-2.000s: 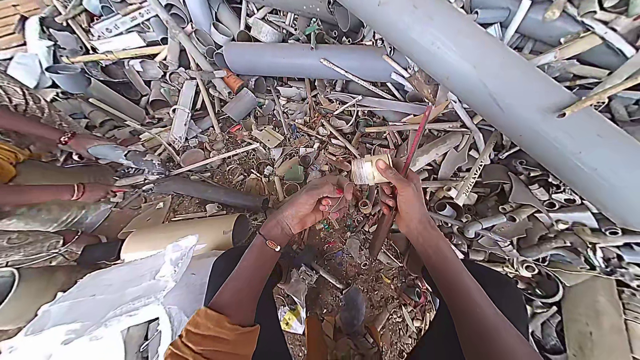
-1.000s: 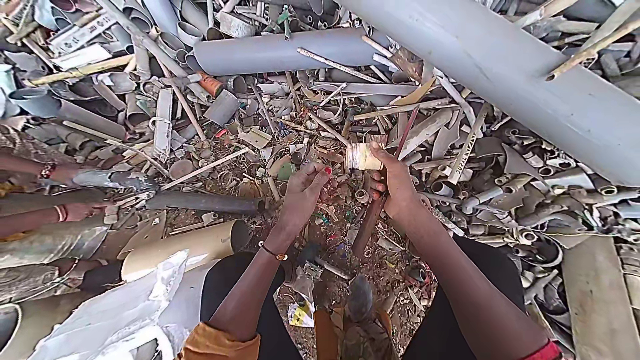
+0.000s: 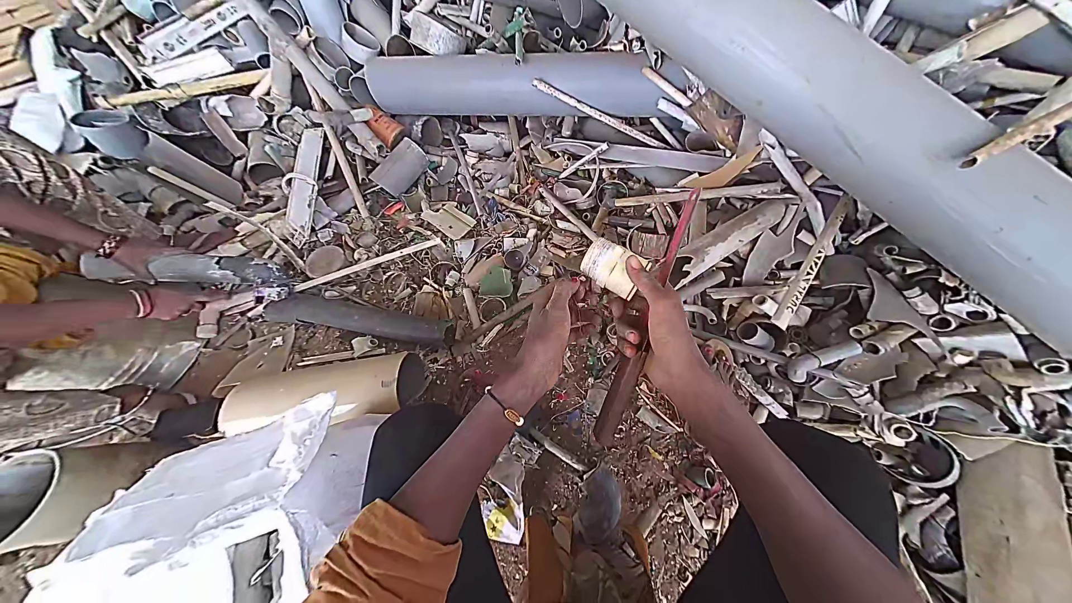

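Note:
My right hand point(image 3: 662, 322) holds a short cream-coloured pipe piece point(image 3: 609, 268) that bears writing, with the thumb across its right end. The same hand is around a long tool with a red upper part point(image 3: 682, 230) and a dark brown blade-like lower part point(image 3: 621, 398), which slants down between my arms. Just left of the pipe piece is my left hand point(image 3: 554, 322), its fingertips close together near the piece's lower left side; whether they pinch something small cannot be made out. Broken pipe pieces and chips lie on the soil beneath both hands.
A large grey pipe point(image 3: 846, 142) crosses the upper right, and a shorter grey pipe point(image 3: 511, 84) lies at the top. At left, a co-worker's hands point(image 3: 172, 293) hold a tool by a dark pipe point(image 3: 360, 320). A tan pipe point(image 3: 318, 394) and white sack point(image 3: 193, 502) lie lower left.
The cream pipe piece has tilted in my right hand since one second ago. My left hand was raised slightly apart from it then and is now nearer. The co-worker's hands have shifted a little.

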